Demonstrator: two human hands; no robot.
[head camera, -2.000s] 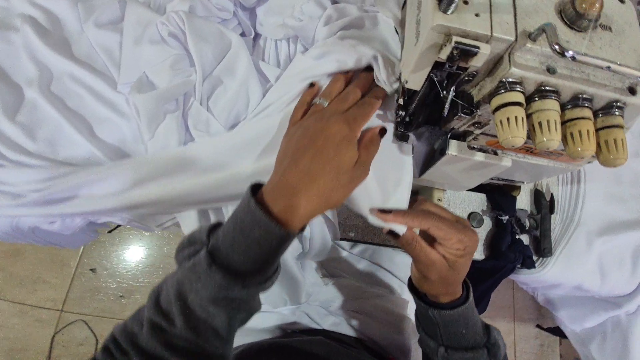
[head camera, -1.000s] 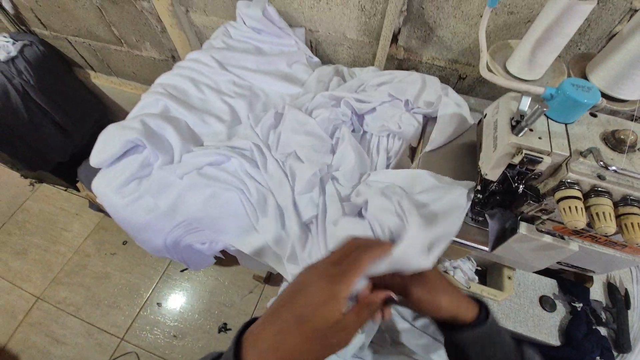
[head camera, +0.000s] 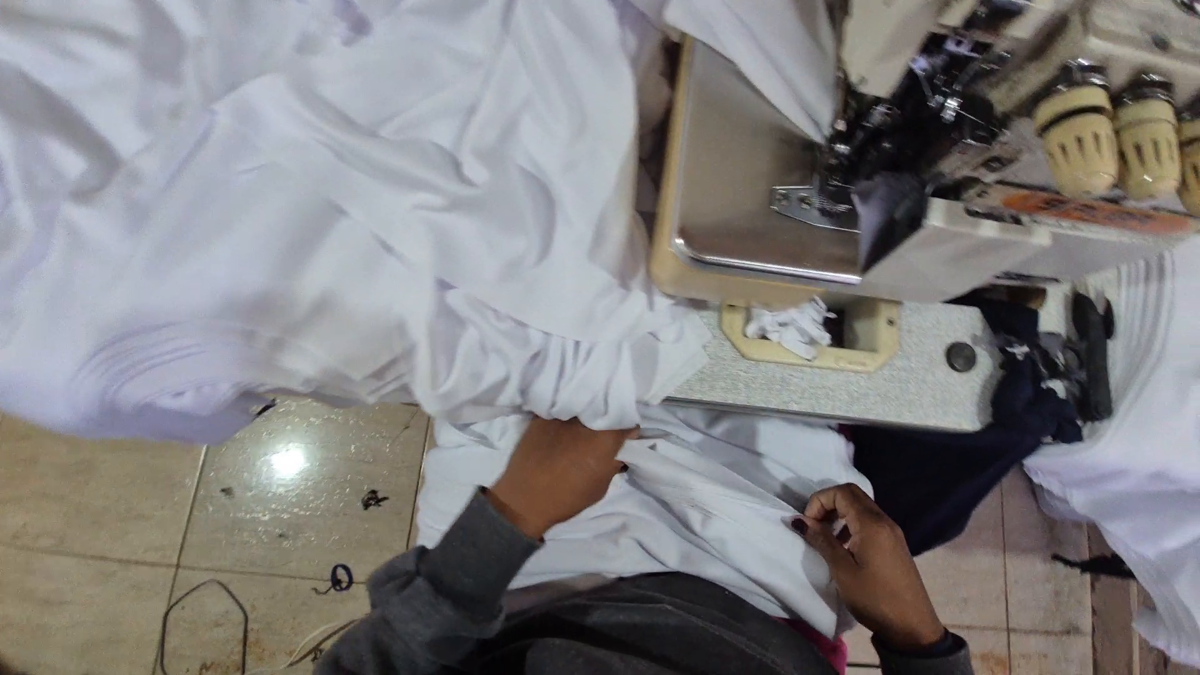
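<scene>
White fabric (head camera: 337, 206) lies heaped at the left and hangs over the table's front edge onto my lap. My left hand (head camera: 567, 469) grips a bunched fold of it below the edge, with its fingers partly hidden in the cloth. Lower right, my right hand (head camera: 862, 553) pinches the side of the white cloth on my lap (head camera: 694, 506) between thumb and fingers. Above both hands stands an overlock sewing machine (head camera: 769, 234) with cream tension dials (head camera: 1078, 141). A piece of white cloth (head camera: 759, 56) reaches toward its presser foot area.
White scraps sit in a cream-rimmed opening (head camera: 881, 352) in the table (head camera: 919, 384). Dark navy cloth (head camera: 937, 478) hangs off the front, near a black-handled tool (head camera: 1090, 356). More white fabric (head camera: 1144, 469) lies at the right. Thread bits (head camera: 373, 500) lie on the tiled floor.
Two seconds ago my left hand lay flat on the cloth beside the machine; now both hands are lower, over my lap, and apart. One second ago they were close together. The view has shifted strongly.
</scene>
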